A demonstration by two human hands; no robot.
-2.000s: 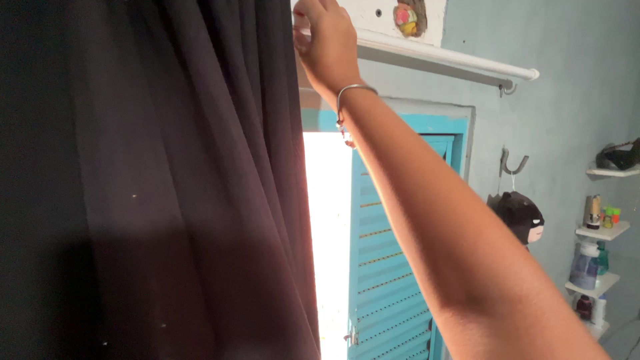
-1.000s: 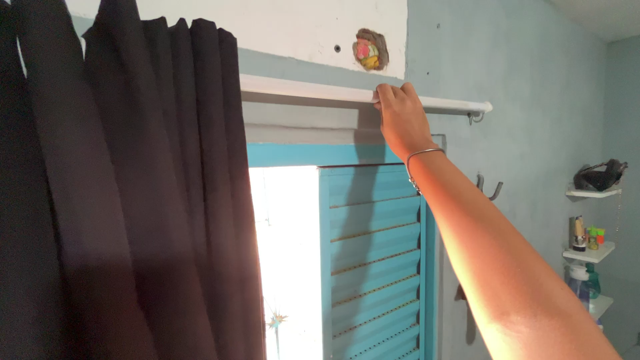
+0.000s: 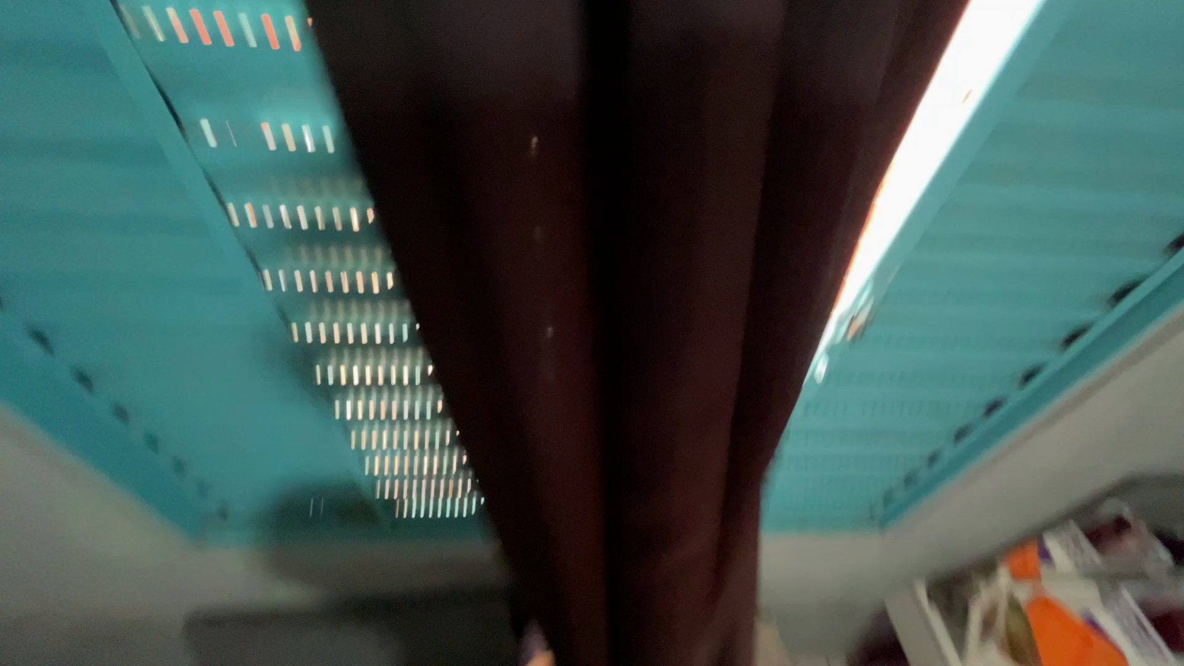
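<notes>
A dark curtain (image 3: 675,324) hangs down the middle of the head view in long folds and narrows toward the bottom. Behind it are turquoise louvered window shutters (image 3: 999,277), with light coming through small slots on the left and through a bright gap (image 3: 934,129) at the curtain's right edge. Neither of my hands can be made out. A small blurred skin-toned patch shows at the curtain's lower left edge, too unclear to name.
At the lower right stands a white shelf or rack (image 3: 925,620) holding mixed items, one bright orange (image 3: 1064,629). A dark, blurred object (image 3: 351,638) lies low on the left, below the wall (image 3: 55,518).
The view has swung down from the rod to the shutters and the curtain's lower part. The raised hand with the bracelet, at the white curtain rod a second ago, is out of sight.
</notes>
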